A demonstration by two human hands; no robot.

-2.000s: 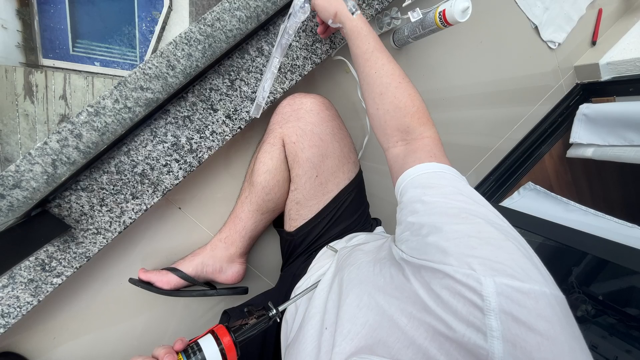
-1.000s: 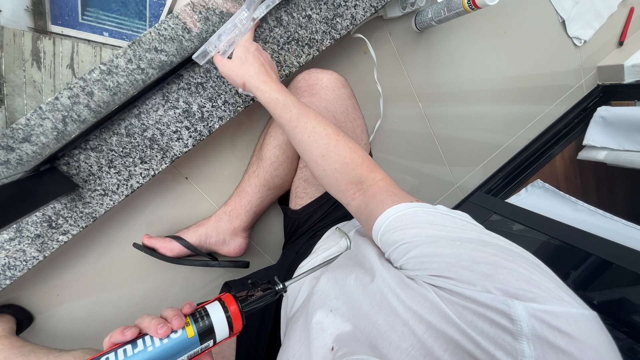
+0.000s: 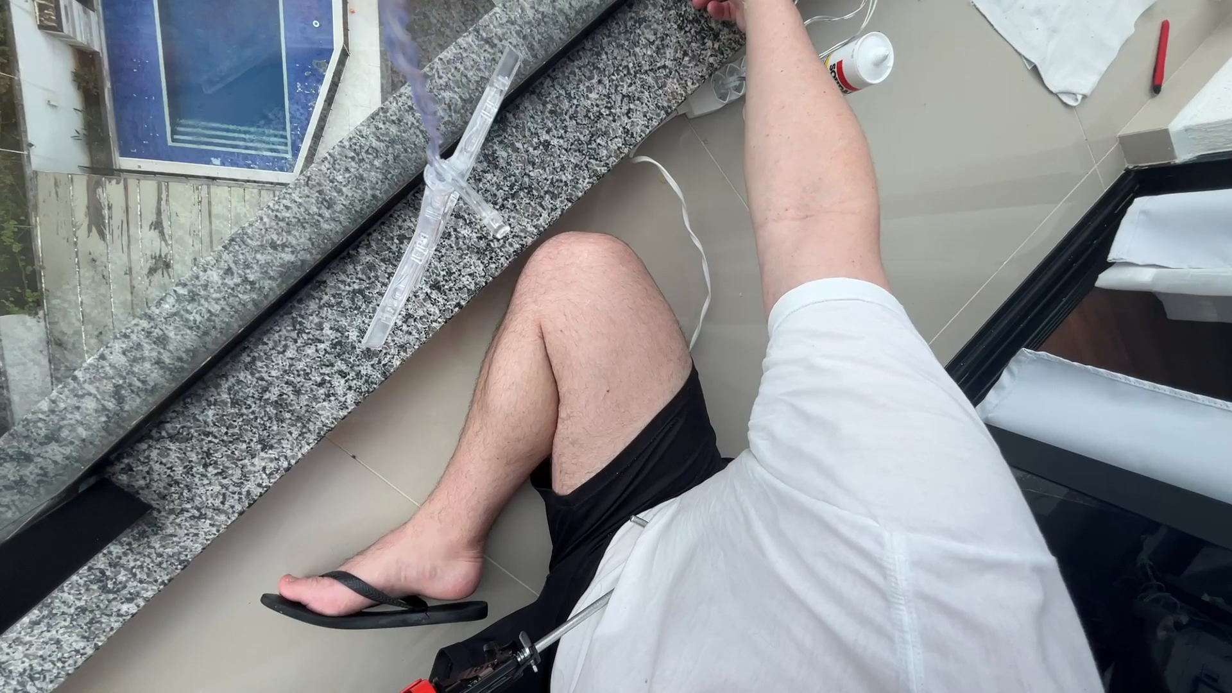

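At the top edge, my right hand (image 3: 720,10) shows only in part, near the granite sill's inner edge; what its fingers do is cut off. A clear plastic piece with several arms (image 3: 428,226) lies across the granite sill (image 3: 318,327), away from that hand, with a purplish twisted strand (image 3: 414,72) running up from its middle. Part of a caulking gun (image 3: 505,664) shows at the bottom edge, its metal rod against my white shirt. My left hand is out of view. Right of my right forearm, a white-capped sealant cartridge (image 3: 861,63) lies on the floor.
A white power strip (image 3: 717,91) and a white cord (image 3: 685,226) lie on the tiles. A white cloth (image 3: 1064,38) and a red pen-like thing (image 3: 1161,56) are at the upper right. A black-framed unit (image 3: 1044,279) stands right. Glass borders the sill, with a pool beyond.
My right hand has let go of the clear plastic piece and moved right, towards the top edge. My left hand, on the caulking gun a second ago, has left the view at the bottom.
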